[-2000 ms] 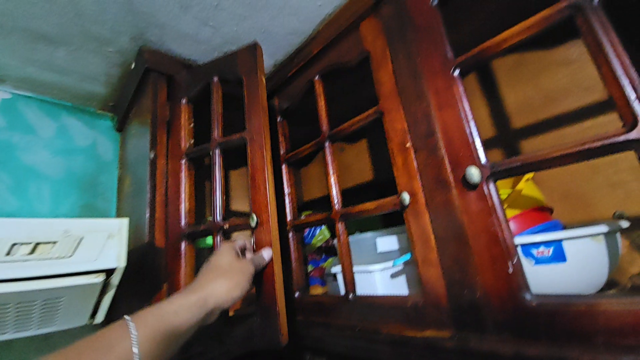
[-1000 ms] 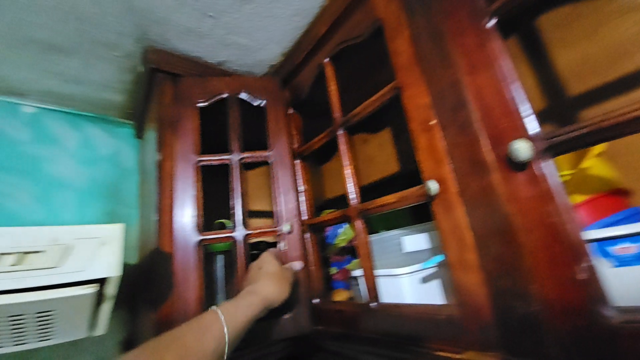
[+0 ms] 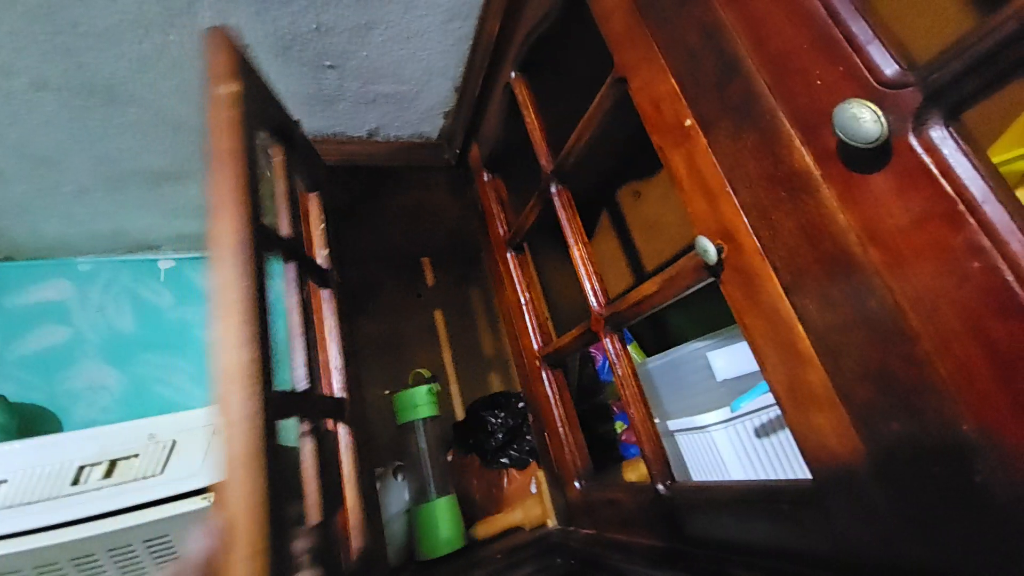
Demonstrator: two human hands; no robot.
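A glassless wooden cabinet door point(image 3: 232, 320) stands swung out at the left. A blurred sliver of my left hand point(image 3: 198, 550) shows at the bottom, beside the door's outer edge; its fingers and any grip cannot be made out. Inside the cabinet, a green-capped clear bottle point(image 3: 428, 464) with a green base stands near a black plastic bag point(image 3: 498, 428). My right hand is out of view.
A second cabinet door point(image 3: 596, 320) with a round knob is closed, with a pale plastic container point(image 3: 728, 400) behind it. Another knob point(image 3: 860, 124) is at the upper right. A white appliance point(image 3: 104, 480) lies left of the swung-out door.
The left cabinet door has swung outward to the left, exposing the bottle and black bag. My left hand, earlier at its knob, has moved to the lower left and is mostly out of view.
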